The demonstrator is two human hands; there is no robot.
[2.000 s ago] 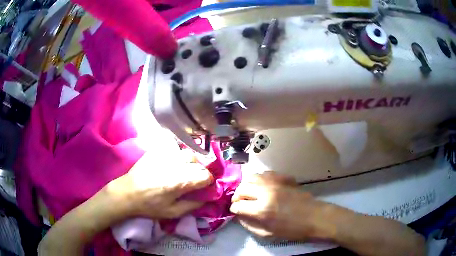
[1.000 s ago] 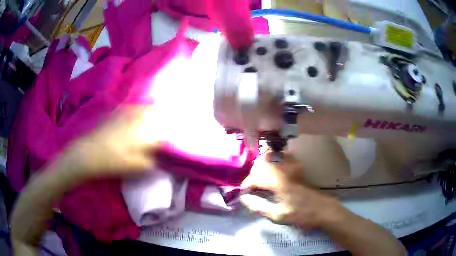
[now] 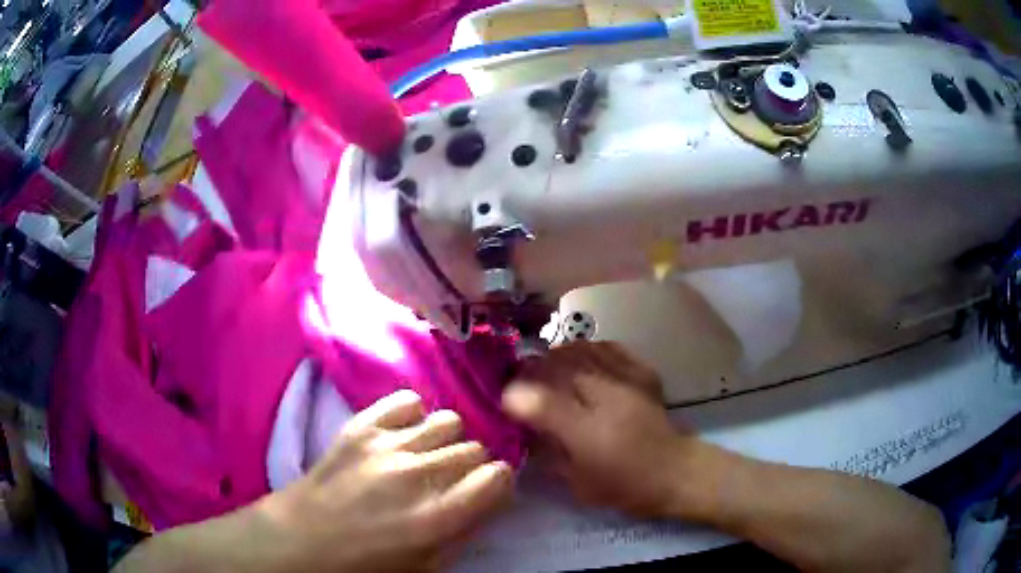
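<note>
A magenta-pink garment lies in a large loose heap left of the sewing machine and runs under the left end of its head. A pale lilac-white panel shows in its folds. My left hand lies on the garment's near edge with fingers curled; its fingertips are hidden. My right hand is at the garment's right edge, close to the presser foot area, with fingers bent onto the cloth. The needle and foot are mostly hidden by glare and my right hand.
A pink fabric tube stands on the machine head's left end. A blue tube runs behind the head to a box with a yellow label. A printed ruler scale marks the white table. Brown board is at the far left.
My left hand has come down and right, from blurred motion over the heap to the near edge. The pink cloth now lies flatter before the foot. The camera view has also shifted.
</note>
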